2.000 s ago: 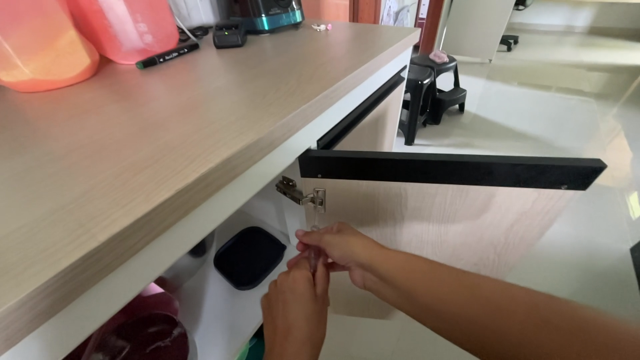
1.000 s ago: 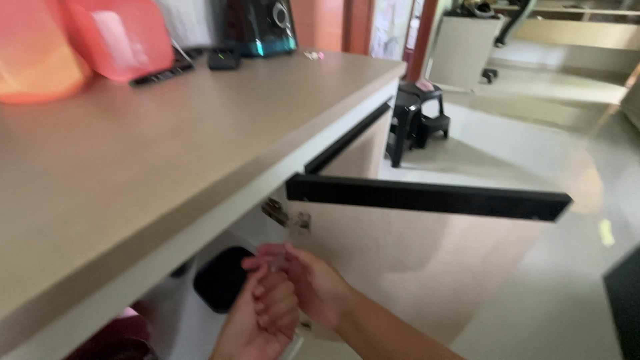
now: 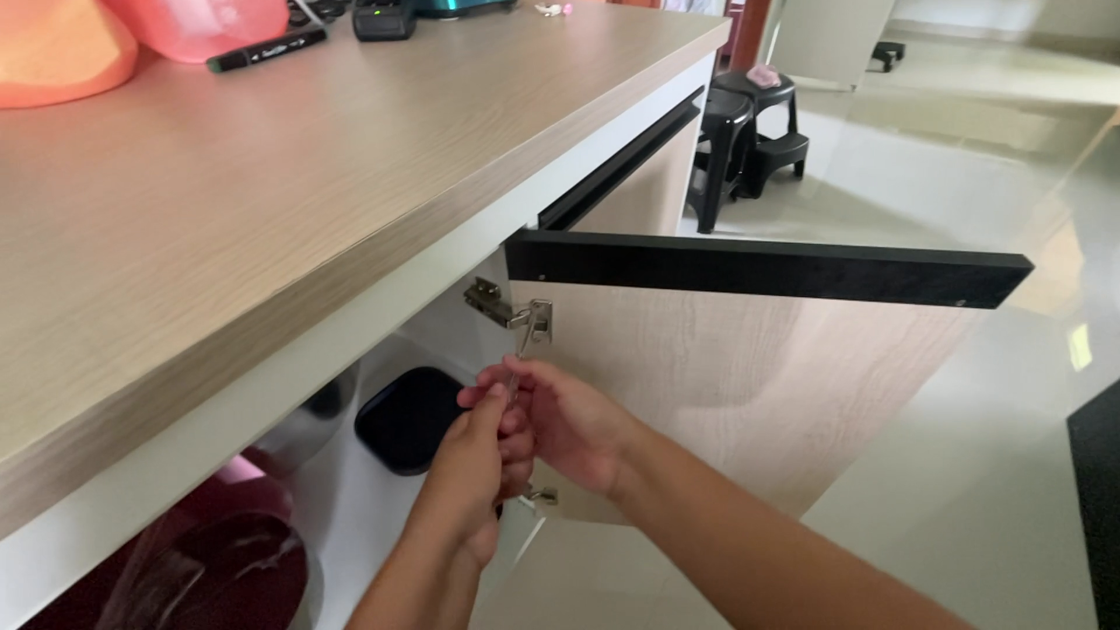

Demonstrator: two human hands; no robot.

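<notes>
My left hand [image 3: 477,451] and my right hand [image 3: 569,420] are together below the upper metal cabinet hinge [image 3: 494,302]. Both close around a slim screwdriver [image 3: 527,337], whose thin metal shaft rises from my fingers to the hinge plate on the door. Its handle is mostly hidden by the fingers. The swung-out cabinet door [image 3: 735,376] has a wood-grain face and a black edge profile [image 3: 761,267] along its top. A lower hinge [image 3: 542,496] shows just beneath my right hand.
Inside the cabinet are a dark square container [image 3: 411,420] and a dark red pot-like item [image 3: 254,569]. The wood-grain countertop [image 3: 350,149] overhangs at left, bearing a marker [image 3: 267,50] and pink and orange containers [image 3: 206,22]. Black step stools [image 3: 774,131] stand on the floor beyond the door.
Both hands stay gathered below the upper hinge, with the fingers shifting their hold. The screwdriver shaft shows more clearly now than one second ago.
</notes>
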